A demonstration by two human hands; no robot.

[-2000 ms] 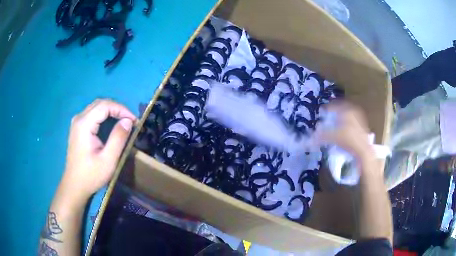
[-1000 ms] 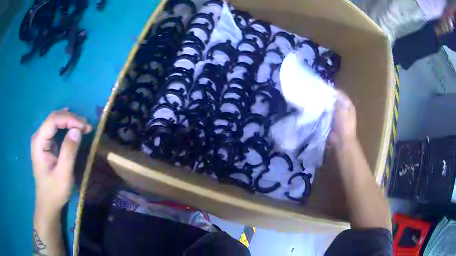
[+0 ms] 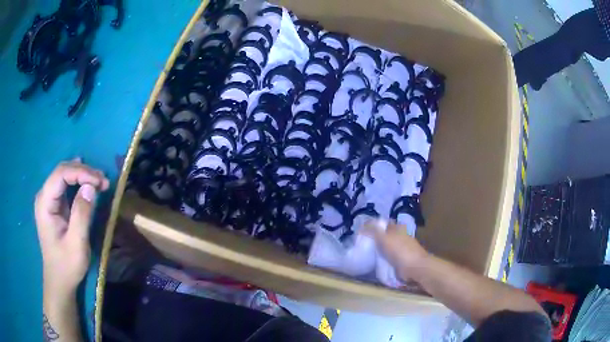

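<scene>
A large open brown carton (image 3: 468, 147) stands in front of me, packed with rows of black C-shaped yokes (image 3: 308, 127) on white sheets. My right hand (image 3: 394, 247) is inside the carton at its near right corner, closed on a crumpled white sheet (image 3: 344, 254) that lies over the nearest yokes. Another white sheet (image 3: 287, 41) sticks up among the yokes at the far side. My left hand (image 3: 72, 200) is over the bench beside the carton's left edge. Its fingers are curled with thumb and fingertips apart, and I see nothing in it.
The blue-green bench (image 3: 40, 133) is on the left, with a loose pile of black yokes (image 3: 60, 50) at its far end. On the right are black crates (image 3: 552, 220), a red crate (image 3: 552, 304), yellow-black floor tape and a person's dark-clothed leg (image 3: 568, 50).
My right hand has moved the white sheet from the carton's right side to the near right corner, uncovering yokes there. The carton and my left hand sit slightly further left in view.
</scene>
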